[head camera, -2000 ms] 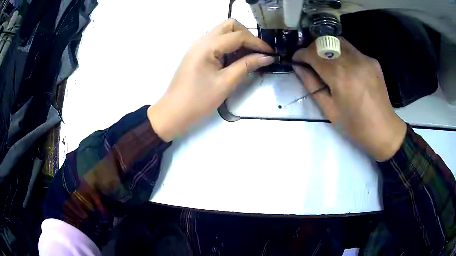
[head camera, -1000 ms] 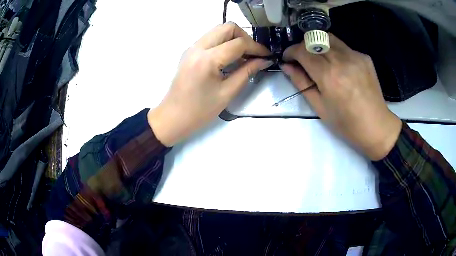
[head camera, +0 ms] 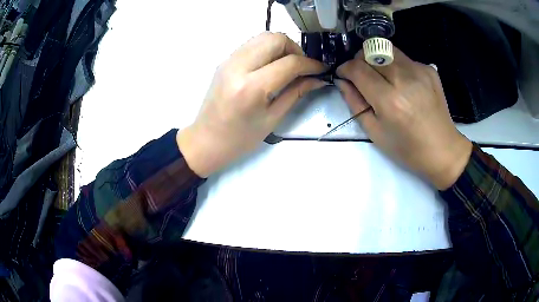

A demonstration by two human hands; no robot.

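A small dark fabric edge (head camera: 324, 75) is pinched between the fingertips of both hands at the dark presser foot (head camera: 332, 56). My left hand (head camera: 248, 97) holds it from the left with thumb and forefinger. My right hand (head camera: 408, 106) holds it from the right. A thin silver awl or pick (head camera: 346, 122) sticks out of my right hand, pointing down and left over the machine bed (head camera: 301, 118). The fingers hide most of the pinched fabric. A large dark garment panel (head camera: 467, 65) lies to the right, behind my right hand.
The white machine head (head camera: 467, 7) with its cream tension knob (head camera: 378, 51) hangs above my right hand. Dark garments with grey edges (head camera: 35, 118) are heaped at the left. The white table (head camera: 319, 200) ends in a curved front edge near my lap.
Since the earliest frame, both hands stay at the presser foot. The awl has swung to point more steeply down. The machine head and my right hand appear slightly further left.
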